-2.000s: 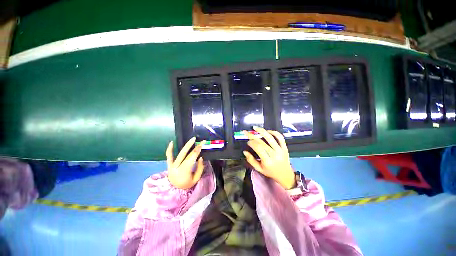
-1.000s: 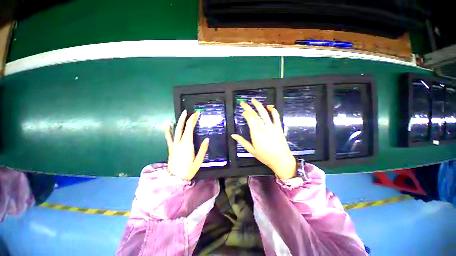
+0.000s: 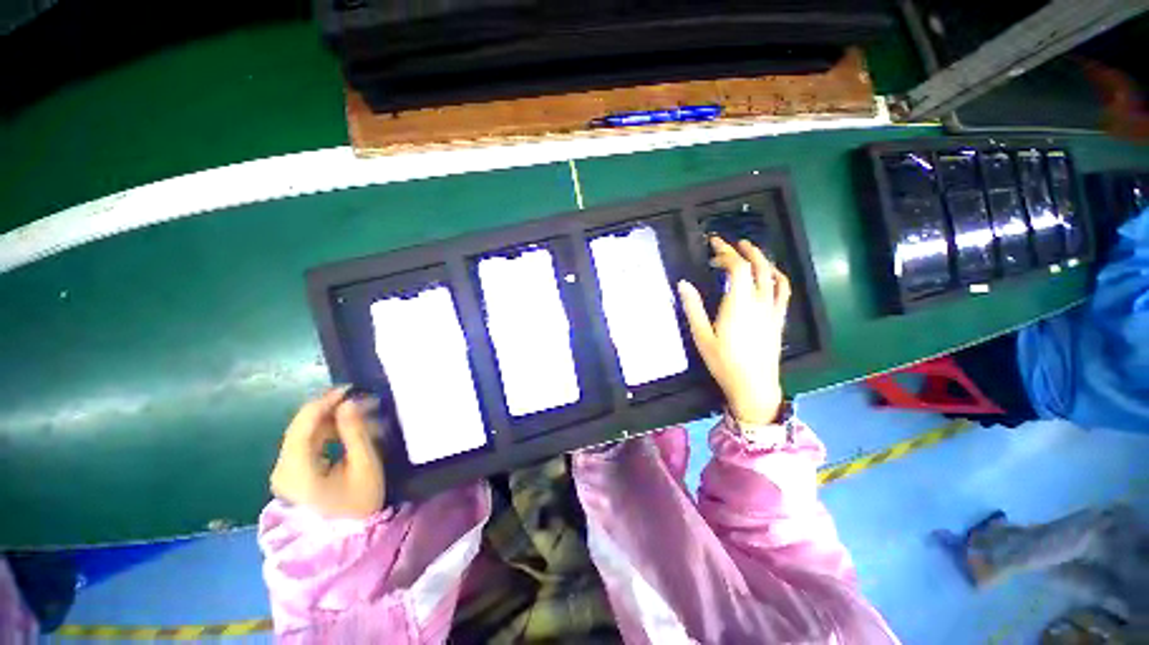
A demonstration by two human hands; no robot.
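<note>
The black foam phone tray (image 3: 491,432) lies tilted on the green bench, with several slots in a row. Three smartphones show plain white lit screens: the left one (image 3: 430,376), the middle one (image 3: 531,330) and the third one (image 3: 640,305). The rightmost phone (image 3: 735,224) has a dark screen, partly under my right hand. My right hand (image 3: 746,321) is over that slot with fingertips at the upper screen, fingers apart, holding nothing. My left hand (image 3: 330,456) is at the tray's lower left corner, fingers curled and slightly blurred; whether it grips the tray edge cannot be told.
Stacked black trays (image 3: 605,51) stand behind on a wooden board (image 3: 504,122) with a blue marker pen (image 3: 658,116). A neighbouring filled tray (image 3: 902,287) lies at right. A person's blue sleeve (image 3: 1099,340) is at the right edge. A red stool (image 3: 939,386) stands below.
The left three screens have turned from dark text to white. My right hand has moved from the second slot to the rightmost; my left hand has moved off the first phone. The view has shifted and tilted.
</note>
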